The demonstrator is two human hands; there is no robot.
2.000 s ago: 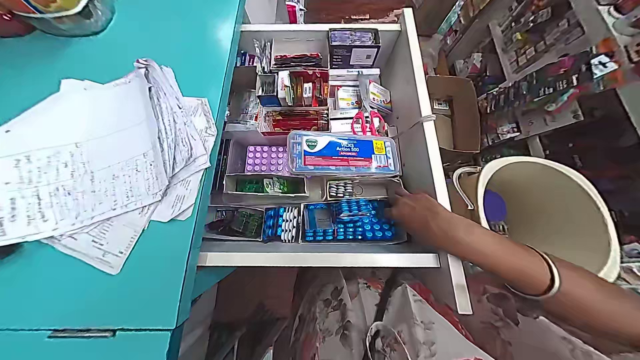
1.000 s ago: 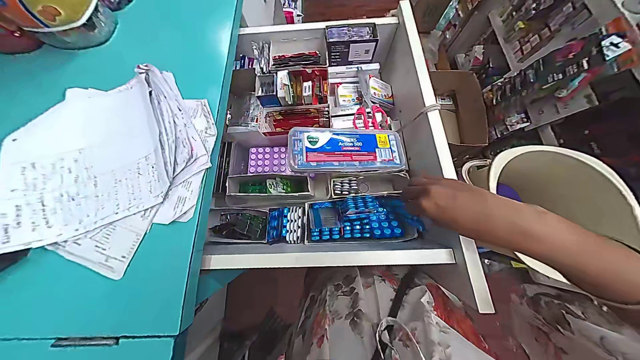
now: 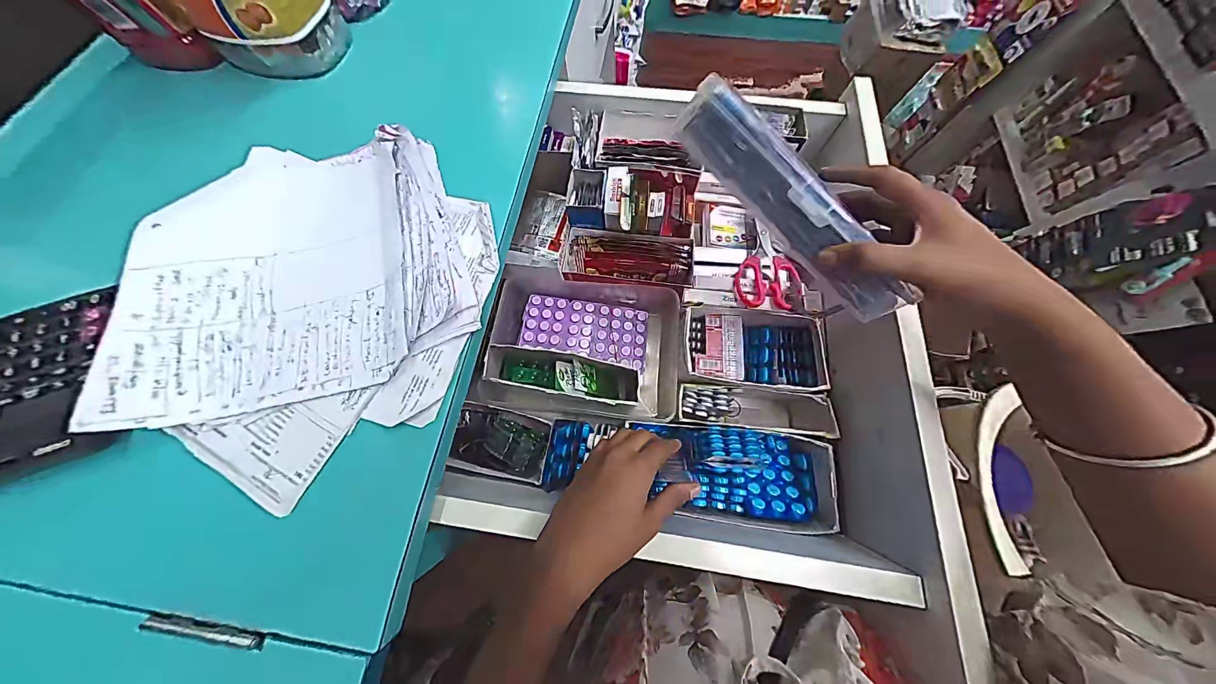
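My right hand grips the lower end of a clear plastic box, tilted above the right side of the open drawer. My left hand rests on blue blister packs at the drawer's front, fingers bent over them; whether it pinches one is hidden. More blue blister packs lie to its right in a carton. Behind them are purple blister packs, green packs, and a carton of pink and dark blue strips. Red-handled scissors lie below the raised box.
On the teal counter at left are handwritten papers, a black keyboard or calculator and jars. A cream bucket stands right of the drawer, with stocked shelves behind.
My right hand has moved from the drawer's front right corner and lifted the plastic box, uncovering the cartons beneath. My left hand has come into view over the blue blister packs.
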